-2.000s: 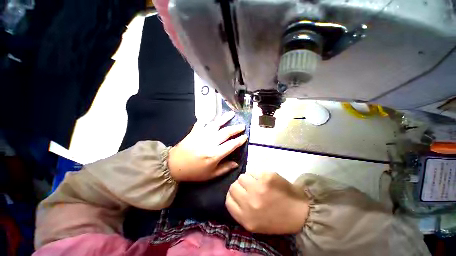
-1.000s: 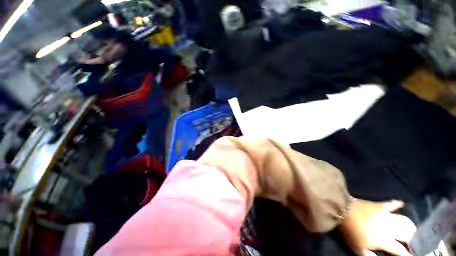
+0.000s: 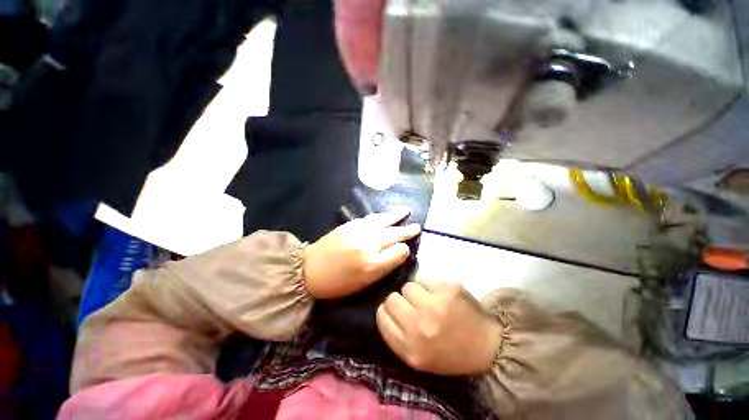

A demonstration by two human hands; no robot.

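Note:
Black fabric [image 3: 402, 199] lies on the machine bed with its front part under the needle area of the off-white sewing machine head [image 3: 493, 90]. My left hand [image 3: 357, 256] lies flat on the cloth, fingers spread a little, fingertips just in front of the presser foot. My right hand [image 3: 439, 326] is curled at the cloth's right edge near the table front, its fingertips turned under; the cloth's edge appears to be in it, partly hidden. The needle itself is too blurred to make out.
A white cut piece [image 3: 197, 164] lies on dark cloth at left. A blue basket [image 3: 115, 267] is at lower left. Yellow scissors handles [image 3: 598, 187] lie behind the edge guide [image 3: 470, 189]. A labelled case [image 3: 717, 308] and an orange-ended tool [image 3: 724, 259] are at far right.
One second ago the view was turned left to the blue basket and a red one; now it faces the machine again. Compared with two seconds ago, the hands are placed much the same.

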